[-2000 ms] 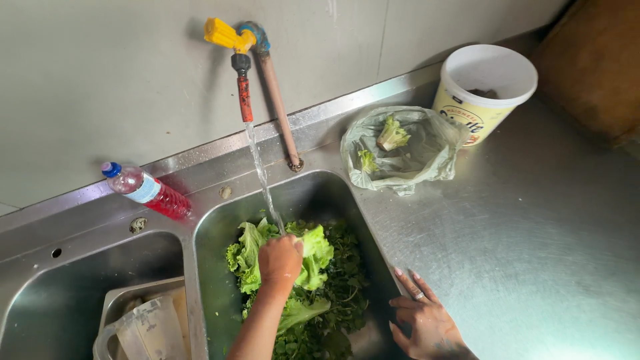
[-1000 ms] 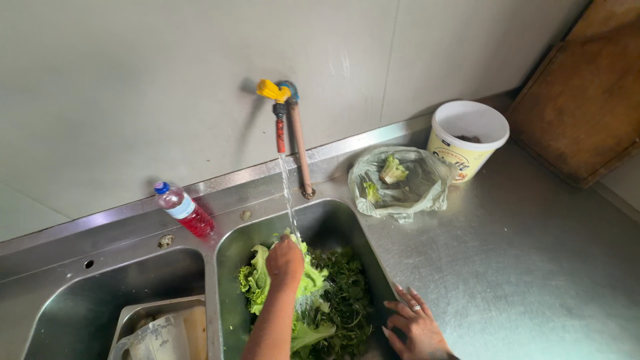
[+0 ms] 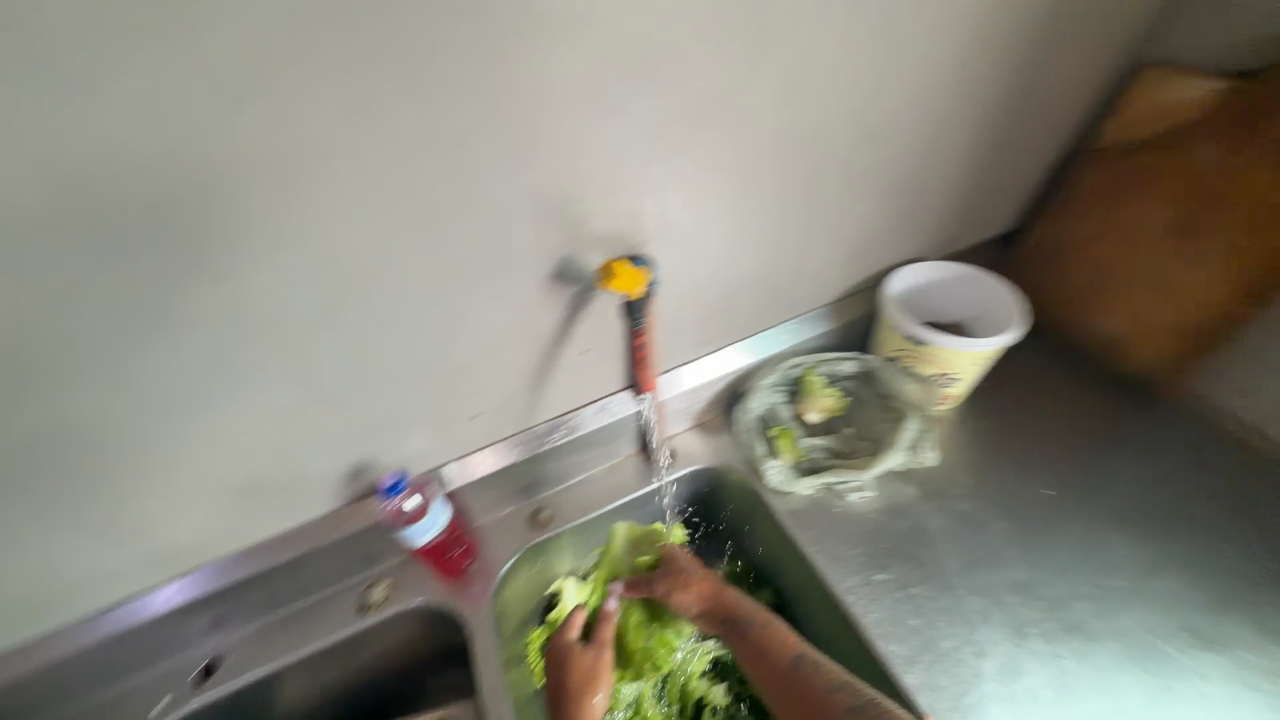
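Note:
Green lettuce leaves lie in a steel sink basin, with darker greens partly hidden beneath them. My right hand reaches in from the right and grips a lettuce leaf just under the running water. Close on its left, my left hand holds the same leafy bunch from below, its fingers pointing up. Water pours from the red nozzle of a tap with a yellow handle and splashes around the leaf and my right hand. The view is blurred.
A bottle of red liquid stands on the rim behind the basins. A second basin is at lower left. Right of the tap, a plastic bag holds lettuce pieces beside a white and yellow bucket. A brown board leans at far right.
My right hand has left the basin's right edge and now grips lettuce in the sink beside my left hand. My left hand sits lower and left of the water stream. The view has shifted upward.

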